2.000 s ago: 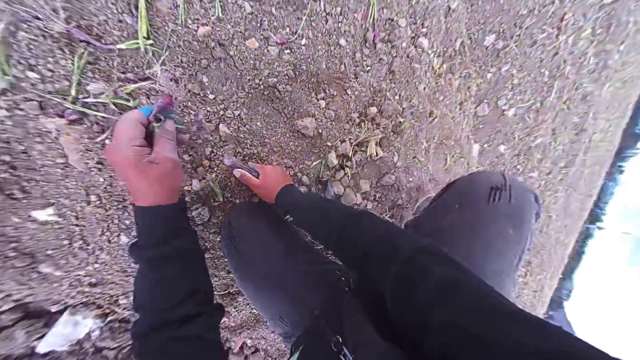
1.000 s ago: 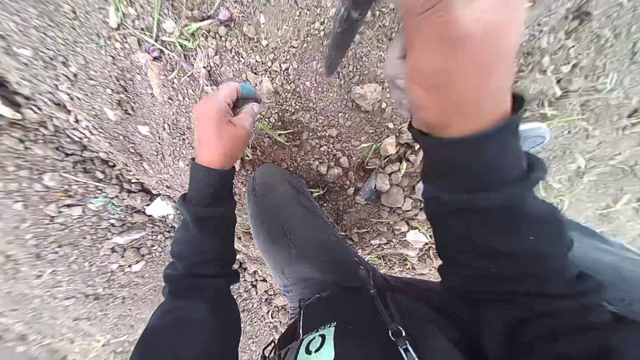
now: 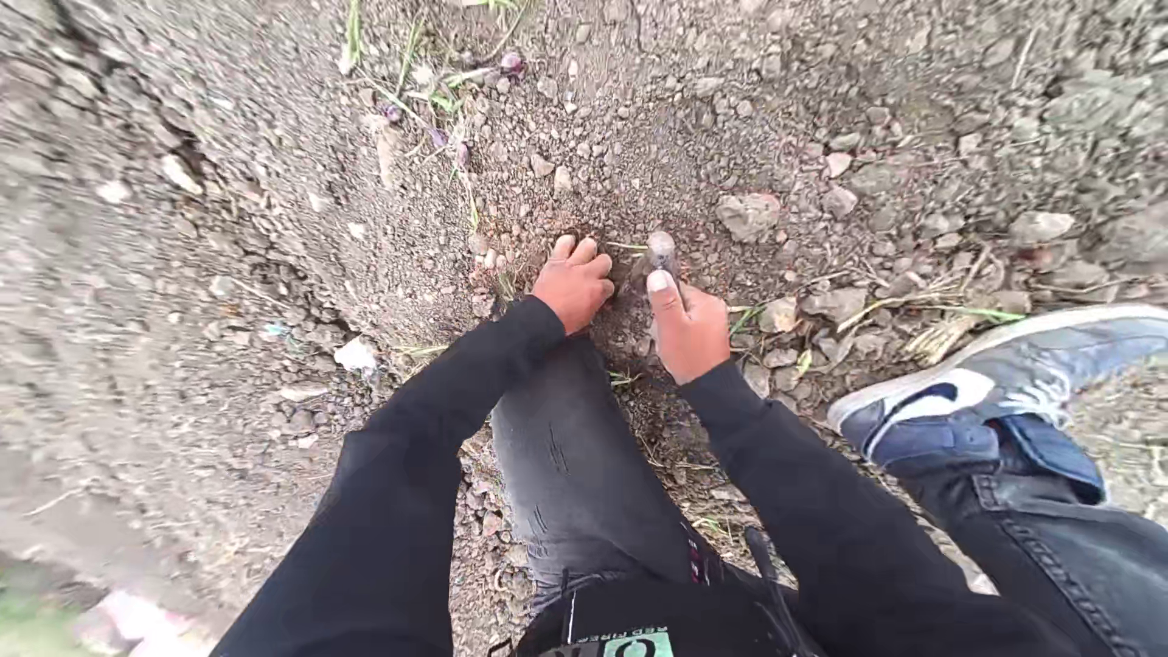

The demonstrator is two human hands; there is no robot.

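My left hand [image 3: 575, 285] rests on the stony soil just beyond my bent knee, its fingers curled down into the dirt; whether they hold anything is hidden. Close by on the right, my right hand [image 3: 689, 328] grips a tool handle [image 3: 661, 248] with a rounded end, thumb lying along it. The rest of the tool is hidden or blurred against the ground. A thin green stem [image 3: 628, 245] lies between the two hands. Farther off, small purple onion bulbs [image 3: 512, 63] with green leaves lie on the soil.
A large stone [image 3: 748, 215] sits right of the tool, and more stones [image 3: 835, 306] lie toward my grey and blue sneaker [image 3: 949, 392]. Dry stalks [image 3: 940, 338] lie beside the shoe. A white scrap [image 3: 356, 356] is on the ground at left.
My right hand has come down from the upper right to the soil beside my left hand. My left hand has moved right and its fingers are now at the ground. The view has shifted.
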